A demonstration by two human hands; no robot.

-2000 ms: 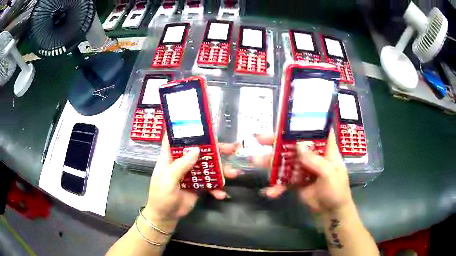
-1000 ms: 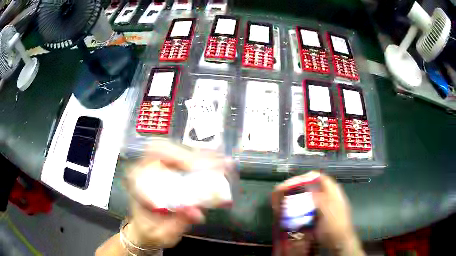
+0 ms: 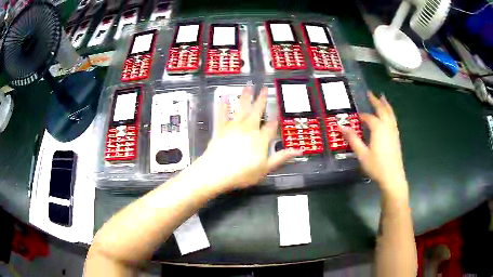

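Red keypad phones with lit white screens lie in a clear blister tray. A white phone back with a dark oval lies in the front row's second pocket. Another white phone back lies in the pocket to its right, partly hidden by my left hand. My left hand is spread over that pocket, its thumb over the lower edge of the red phone beside it. My right hand is at the front-right phone, fingers apart, thumb over its keypad. Neither hand appears to hold anything.
Two white cards lie near the bench edge, one partly under my left forearm. A smartphone lies on a white sheet at left. A black fan stands back left, a white fan back right. More phones are behind.
The phones held earlier have left my hands. Both hands have moved forward over the tray. Two white cards now show on the near bench. The view has shifted right.
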